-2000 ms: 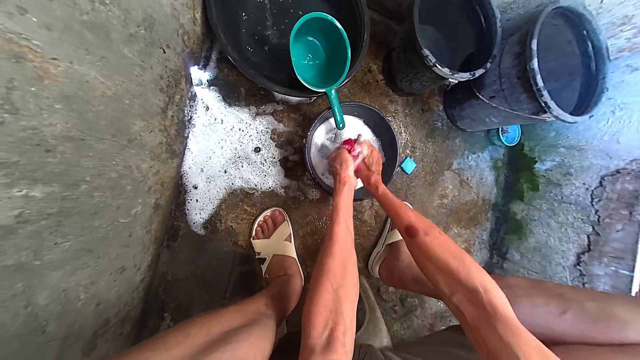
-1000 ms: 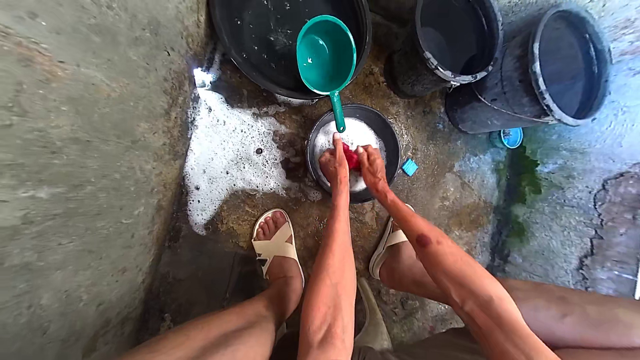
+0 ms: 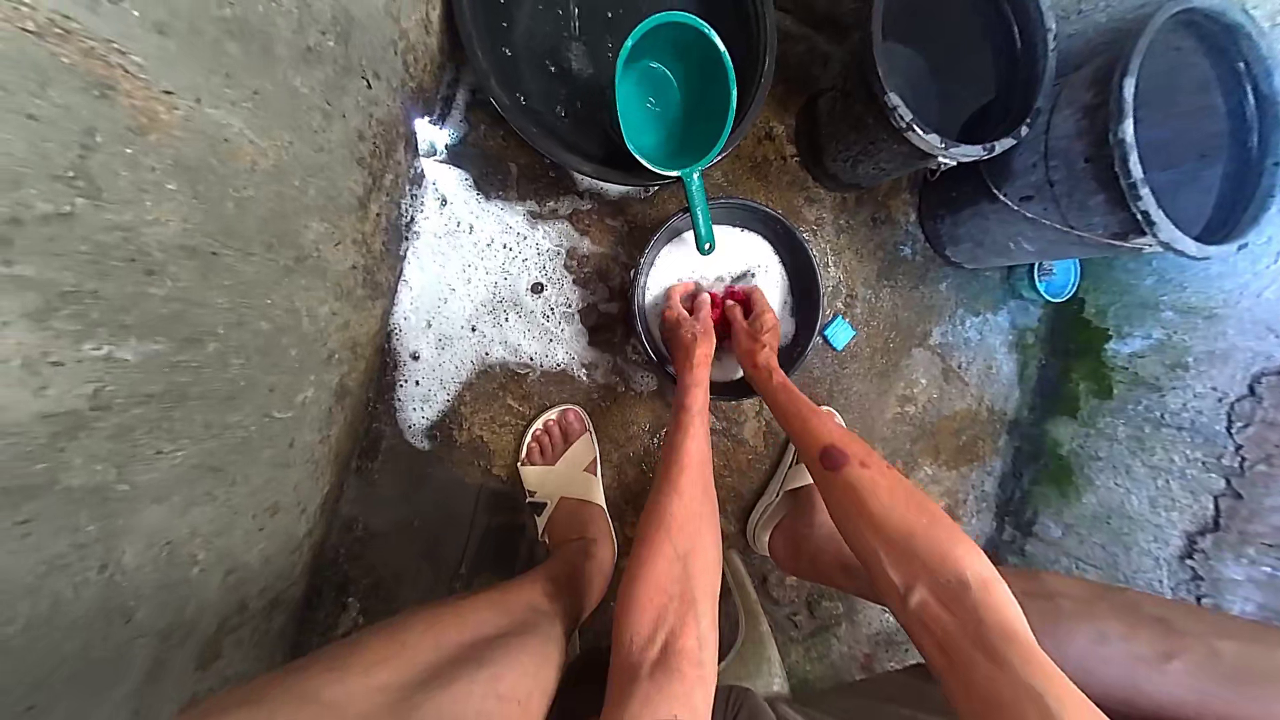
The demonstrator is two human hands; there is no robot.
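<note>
Both hands are over a round dark basin [image 3: 812, 290] of white suds [image 3: 752, 252]. A wet red cloth [image 3: 722, 318] is bunched between them. My left hand [image 3: 688, 325] grips the cloth's left side, with the thumb toward the middle. On its right side my right hand [image 3: 754, 325] pinches it with bent fingers. Part of the cloth is hidden by the fingers. A green plastic dipper [image 3: 672, 95] lies across the rim of a large black tub [image 3: 540, 100], its handle reaching over the basin's far edge.
Two dark buckets [image 3: 1070, 205] [image 3: 850, 140] of liquid stand at the upper right. A blue block [image 3: 838, 332] lies right of the basin, and a blue round container [image 3: 1056, 280] farther right. Foam [image 3: 480, 300] covers floor beside the concrete wall [image 3: 200, 300]. My sandaled feet [image 3: 565, 470] flank the basin's near side.
Two seconds ago my hands were pressed together around the red cloth. They have since moved slightly apart, and more of the cloth shows between them.
</note>
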